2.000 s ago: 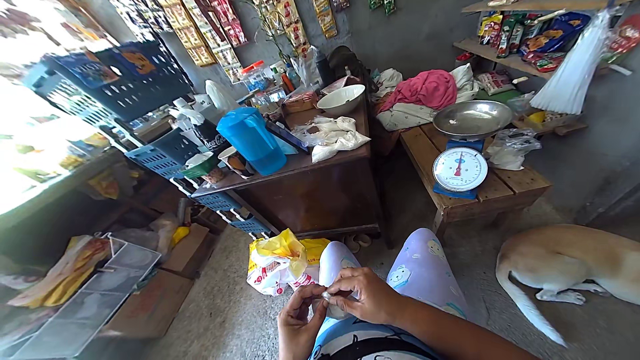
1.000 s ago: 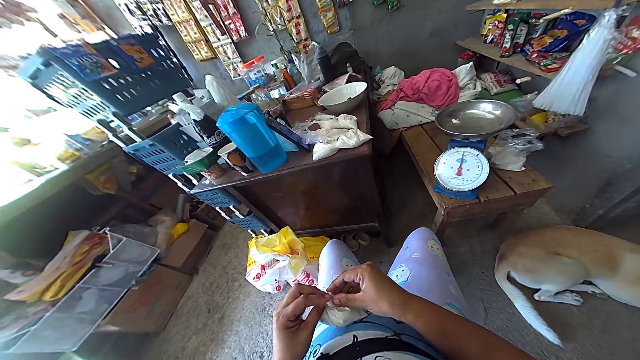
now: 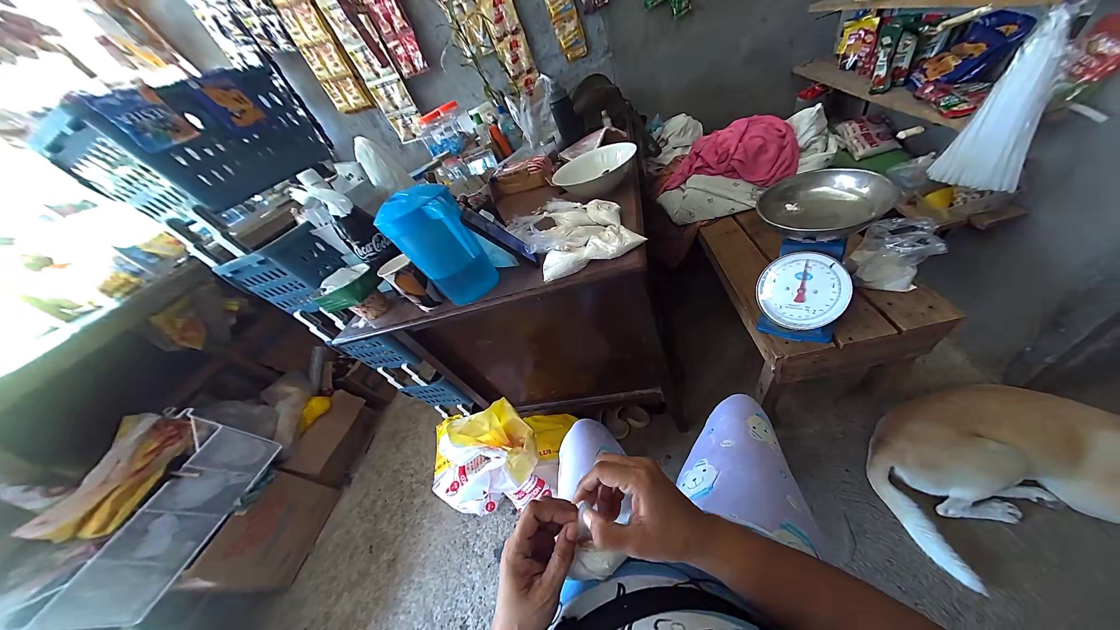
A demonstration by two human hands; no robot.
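Low in the view, above my lap, my left hand [image 3: 535, 560] and my right hand [image 3: 643, 512] pinch the gathered top of a small clear plastic bag [image 3: 597, 560] with white contents. Fingertips of both hands meet at the bag's neck; its lower part rests at my lap, partly hidden. Several similar filled bags [image 3: 582, 236] lie on the dark wooden desk [image 3: 560, 350] ahead. At the right, a blue dial scale [image 3: 803, 293] with a metal pan [image 3: 827, 201] stands on a wooden bench [image 3: 910, 319]. Beside it is a plastic bag [image 3: 897, 254] with white contents.
A blue pitcher [image 3: 437, 245] and a white bowl [image 3: 595, 169] stand on the desk. Yellow and white plastic bags [image 3: 494, 455] sit on the floor by my knee. A tan dog [image 3: 989, 446] lies at the right. Blue crates [image 3: 201, 140] and cardboard boxes [image 3: 271, 525] are at the left.
My fingers have shifted around the bag's neck; the bag's gathered top now stands up between them. The scale, desk items and dog look unmoved.
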